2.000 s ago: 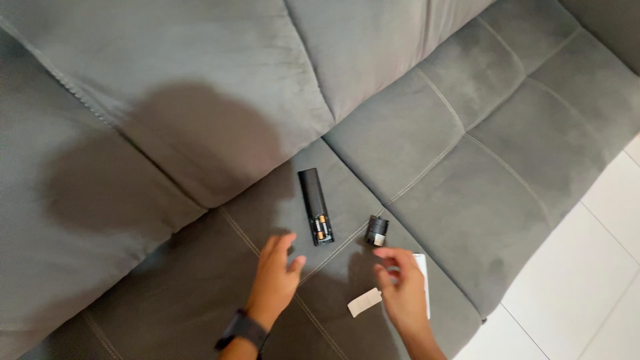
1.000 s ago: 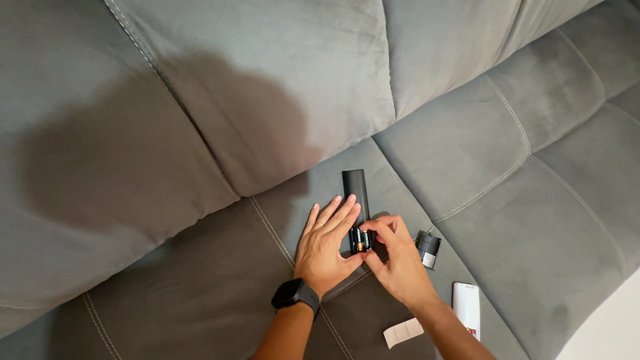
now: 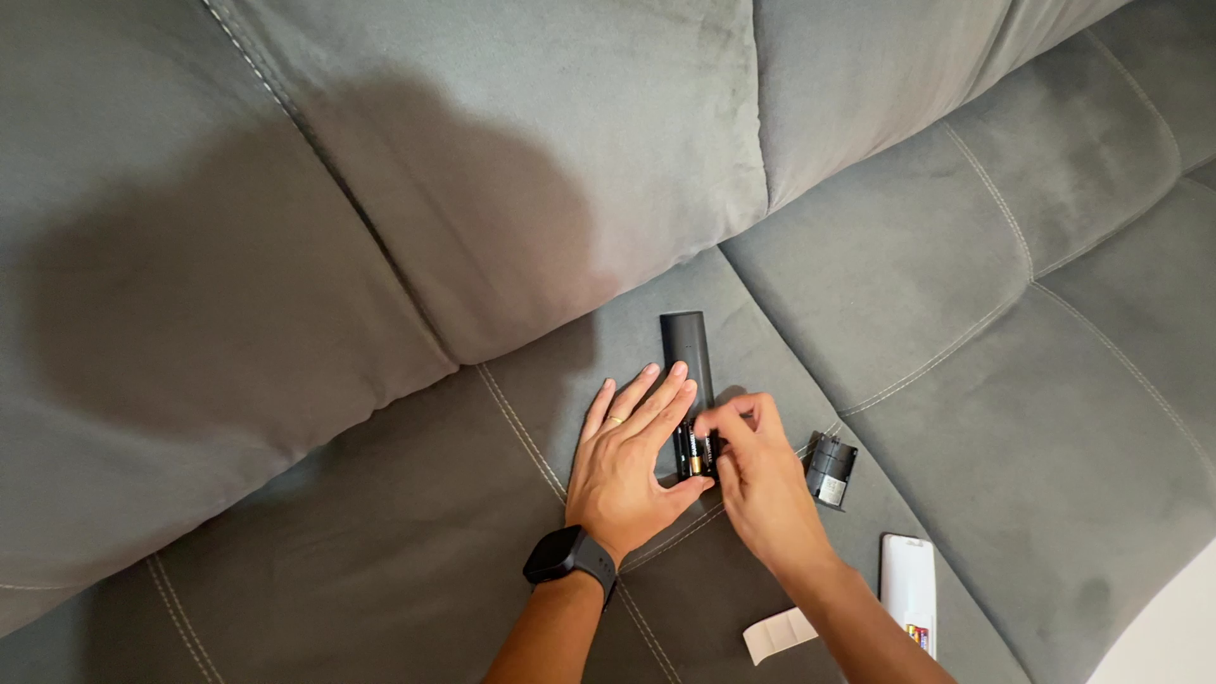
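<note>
A black remote control [image 3: 686, 344] lies on the sofa seat with its battery compartment uncovered. Batteries [image 3: 695, 450] show in the compartment. My left hand [image 3: 632, 465] rests against the remote's left side, fingertips on its body and thumb at its lower end. My right hand [image 3: 760, 475] is at the right edge of the compartment, thumb and fingers bent over a battery; whether they grip it cannot be told. The black battery cover [image 3: 832, 469] lies just right of my right hand.
A white remote control [image 3: 907, 589] with batteries in it lies at the lower right, partly behind my right forearm. A white battery cover [image 3: 781, 635] is left of it. The grey sofa backrest [image 3: 608, 123] rises behind; pale floor [image 3: 1164, 622] shows at the right corner.
Two seconds ago both hands were off the black remote; now my left hand rests on it and my right hand is at its battery compartment. The view has shifted.
</note>
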